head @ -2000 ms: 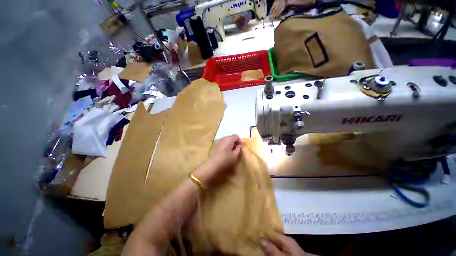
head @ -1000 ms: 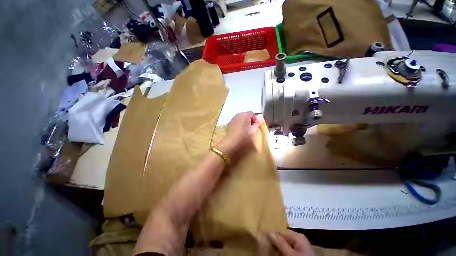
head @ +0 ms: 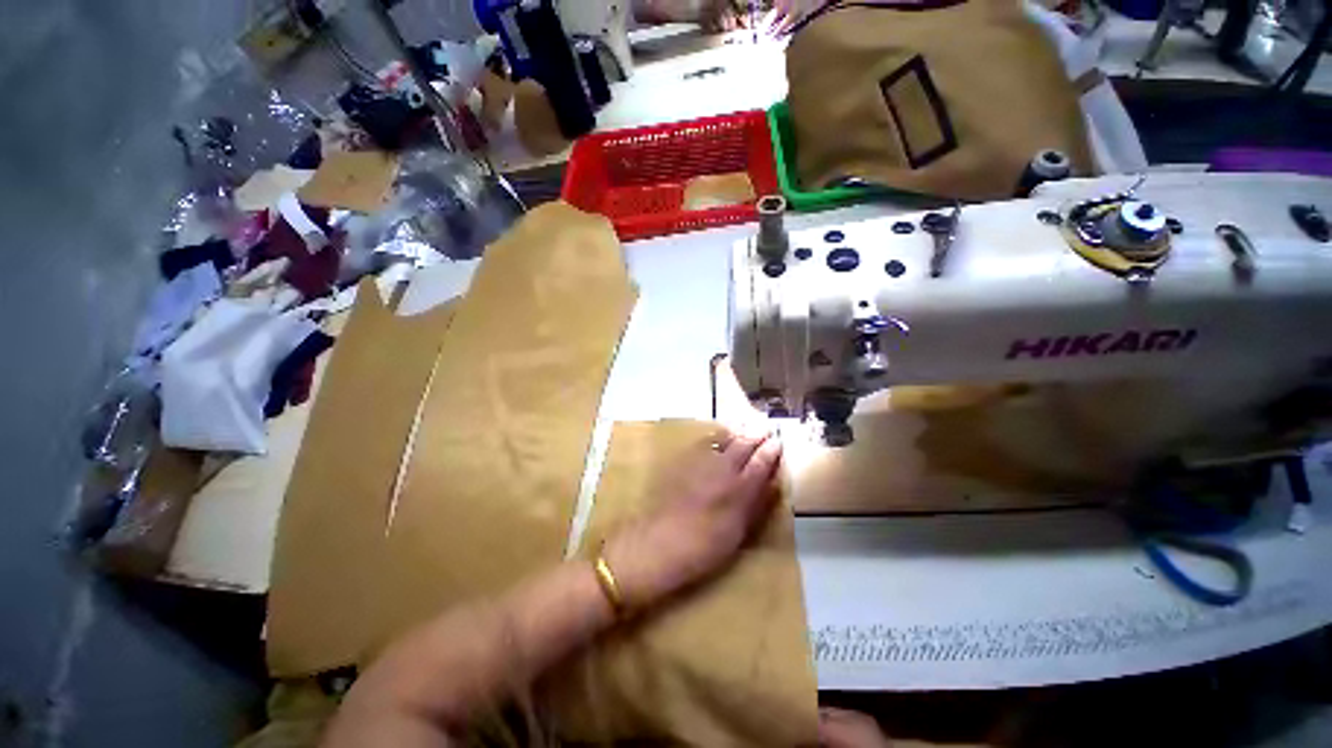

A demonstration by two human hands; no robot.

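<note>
The tan workpiece (head: 701,628) lies flat on the machine table, its top edge beside the needle area and its right edge running down to the table front. My left hand (head: 730,490) lies flat on its upper right corner, fingertips close to the brightly lit presser foot (head: 783,433). My right hand (head: 850,728) is mostly cut off by the bottom edge, at the cloth's lower right corner; its grip cannot be seen. The white sewing machine (head: 1008,314) stands at the right. Tan cut panels (head: 497,395) lie left of the workpiece.
A red basket (head: 672,168) holds a small tan piece. Tan cloth with a dark rectangular outline (head: 1008,110) lies over a green basket (head: 801,178). Blue-handled scissors (head: 1201,573) lie under the machine arm. Scraps and plastic (head: 219,373) are heaped at far left.
My left hand has gone from pinching the cloth's raised upper corner to lying flat on it, and the cloth is flatter. My right hand has moved down, mostly out of view.
</note>
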